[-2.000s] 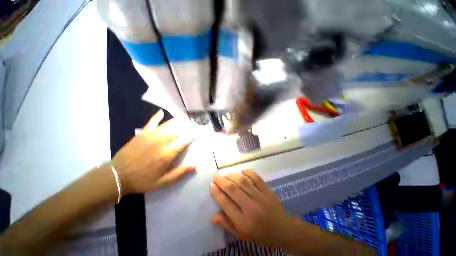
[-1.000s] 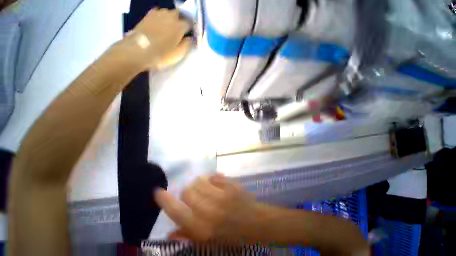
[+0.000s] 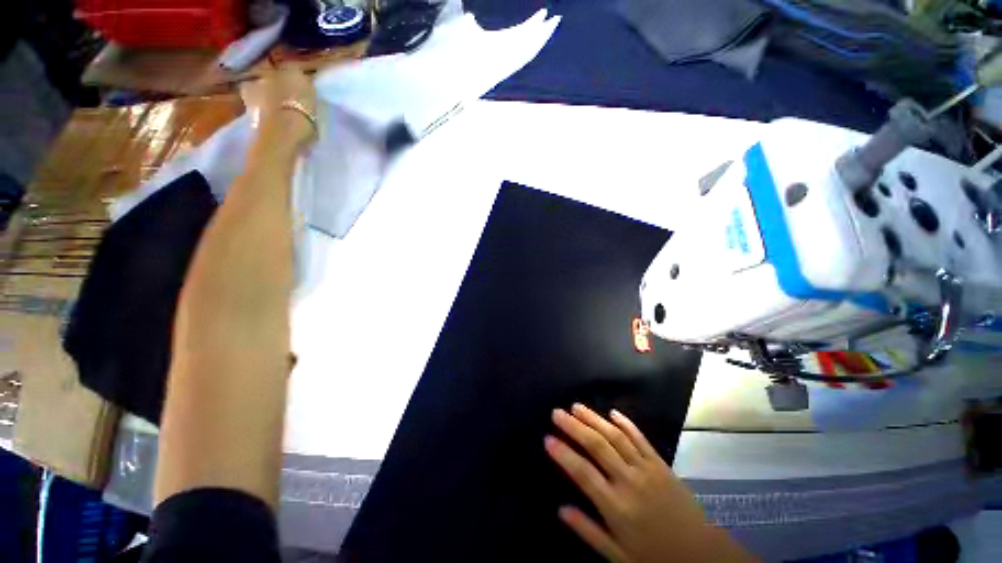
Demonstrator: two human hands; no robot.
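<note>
A black panel lies flat on the white table, its right edge beside the sewing machine head. My right hand rests on the panel's lower right part with fingers spread, holding nothing. My left arm reaches to the far upper left. My left hand is small and blurred there, at the light grey-white pieces; whether its fingers grip one is unclear. A black piece hangs over the table's left edge, partly behind my left forearm.
A brown cardboard box stands left of the table. A red container is at the upper left. Dark blue fabric lies along the back. Red and yellow handles show behind the needle area. The grey ruled edge runs along the front.
The view has swung left. My left hand has moved from beside the machine to the far-left pieces. A broad black panel now lies under my right hand, where light fabric was.
</note>
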